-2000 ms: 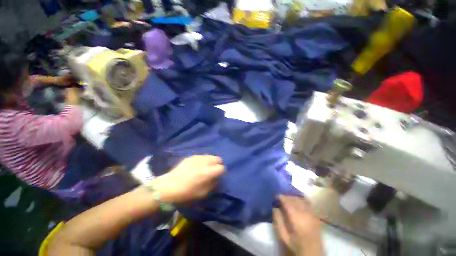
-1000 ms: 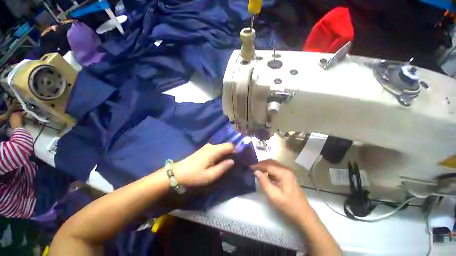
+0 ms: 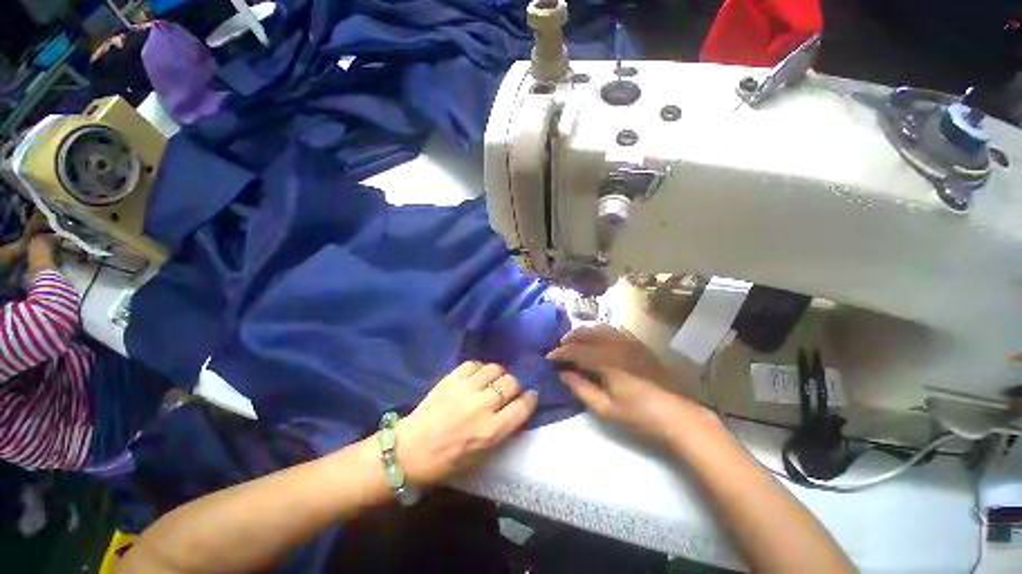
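A navy garment piece (image 3: 336,325) lies across the white table, its right edge by the lit needle area (image 3: 583,305) of the cream sewing machine (image 3: 728,179). My left hand (image 3: 465,417), with a ring and a green bead bracelet, lies on the cloth's front edge with the fingers bent. My right hand (image 3: 611,376) has its fingertips on the cloth's right edge, just in front of the presser foot, and pinches it. The needle tip and the exact seam are too small and bright to tell.
Black snips (image 3: 813,415) stand by the machine bed, near a white cable. A white slip (image 3: 711,318) hangs under the arm. Red cloth (image 3: 762,28) lies behind. At left are a beige machine (image 3: 95,168), a purple bundle (image 3: 179,73) and a person's striped sleeve (image 3: 45,325). Navy cloth (image 3: 370,67) is heaped behind.
The view has shifted closer to the machine. My left hand has moved back from the needle area onto the front of the cloth. My right hand has moved up nearer the presser foot.
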